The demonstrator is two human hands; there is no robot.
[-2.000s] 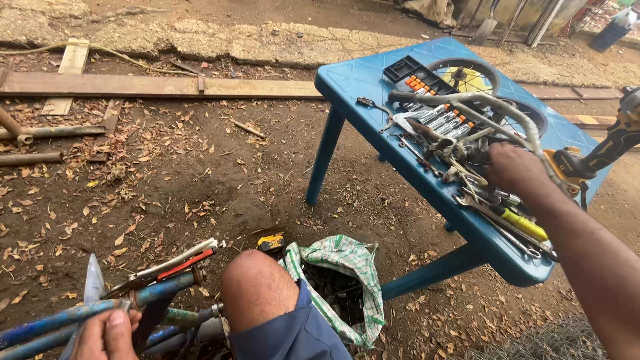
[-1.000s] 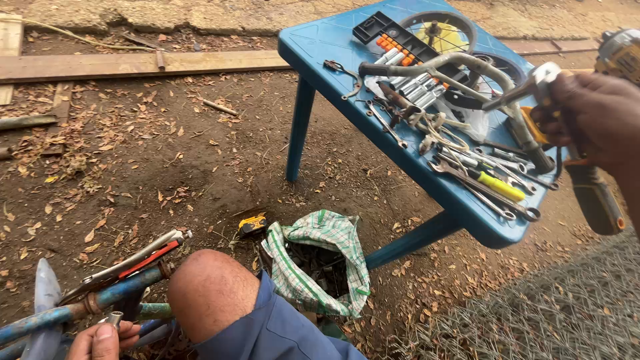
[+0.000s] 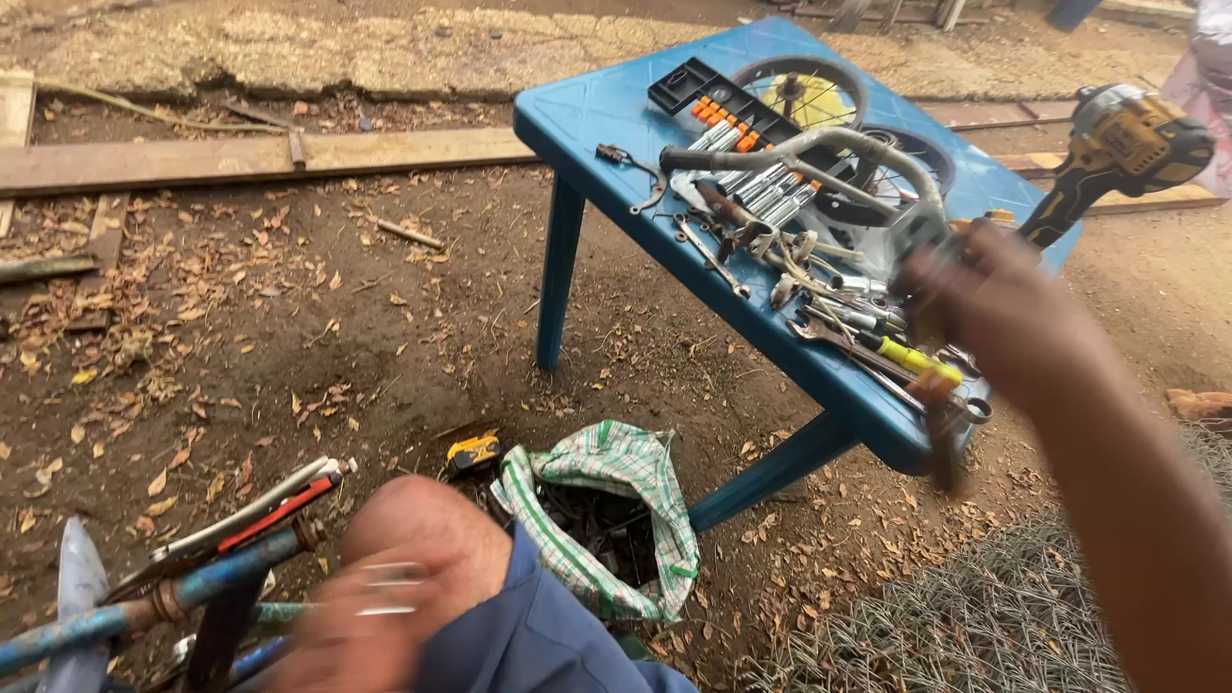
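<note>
My right hand [image 3: 982, 298], blurred by motion, is over the near right part of the blue plastic table, closed around what looks like a rusty metal tool [image 3: 945, 433] that hangs below it; its kind is unclear. Close to the hand are a yellow-handled screwdriver [image 3: 910, 358], combination wrenches [image 3: 710, 255], a bent metal tube [image 3: 847, 144] and a yellow and black impact driver [image 3: 1121, 144]. My left hand [image 3: 356, 616], also blurred, is in front of my bare knee with a small shiny metal piece [image 3: 390, 589] at its fingers.
The blue table [image 3: 616, 106] also bears a black socket rail [image 3: 731, 101] and two small spoked wheels [image 3: 808, 91]. Below are a checkered woven sack [image 3: 597, 549] with dark parts and a yellow and black battery [image 3: 474, 452]. A blue bicycle frame [image 3: 87, 630] lies lower left, wire mesh [image 3: 962, 616] lower right.
My left hand has moved right from the blue frame tube to in front of my knee. My right hand has come down from beside the impact driver to the tools at the table's near edge.
</note>
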